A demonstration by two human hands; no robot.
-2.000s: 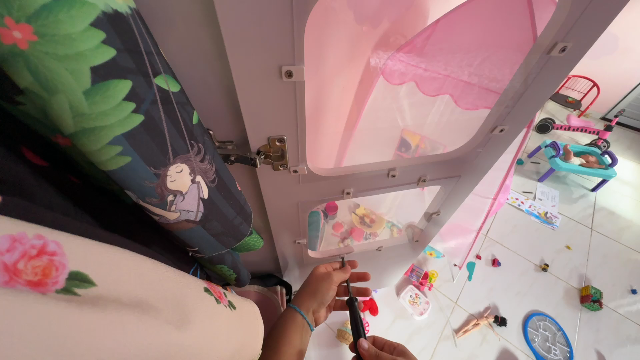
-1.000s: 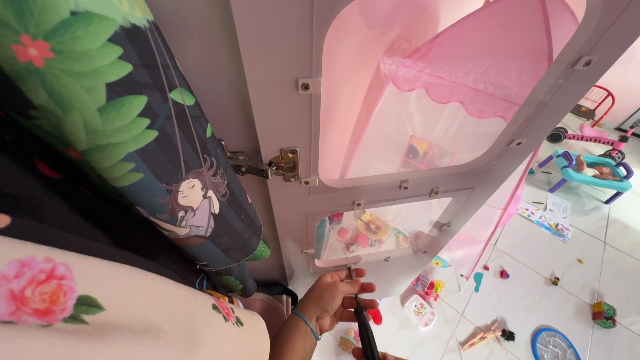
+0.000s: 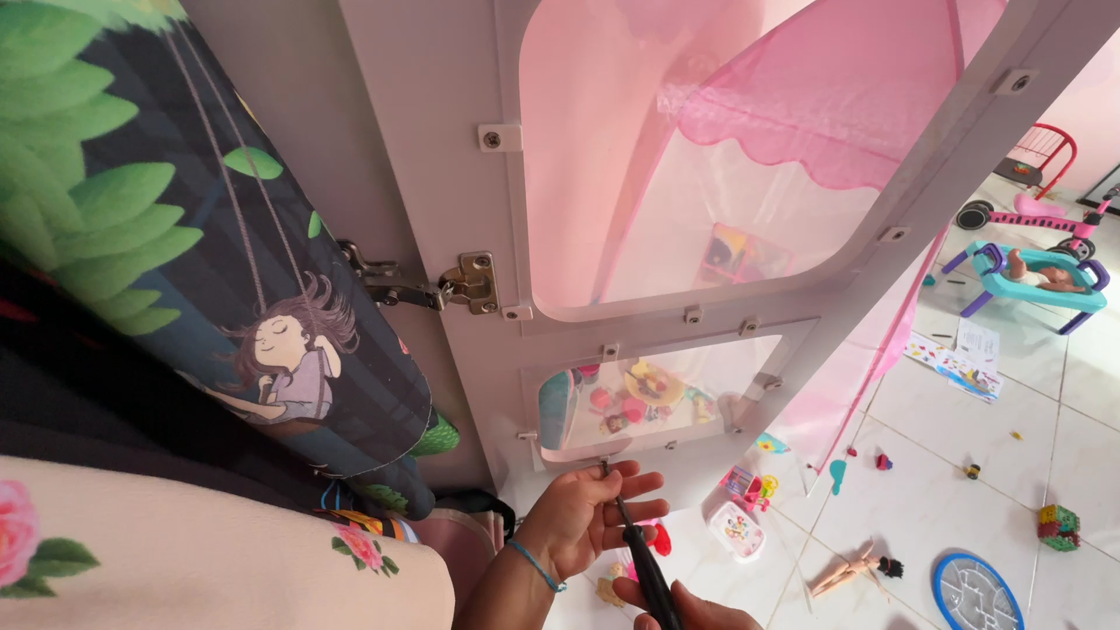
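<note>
My left hand, with a blue cord at the wrist, is at the lower edge of the small clear window panel in a cabinet door. Its thumb and fingers pinch the thin shaft of a black-handled screwdriver. The shaft's tip points at a small clip at the panel's edge; whether it sits in a screw is hard to see. My right hand, partly cut off by the bottom edge, grips the screwdriver's handle. Similar clips with screws surround the large clear window. A metal hinge joins the door on the left.
Hanging clothes are close on the left. On the tiled floor at right lie a doll, a blue-rimmed disc, a block cube, a white lunch box and papers. Behind are a pink scooter and a toy doll bed.
The door and floor things appear shifted slightly in the frame as the view moves. Both hands stay on the screwdriver at the small panel's lower edge.
</note>
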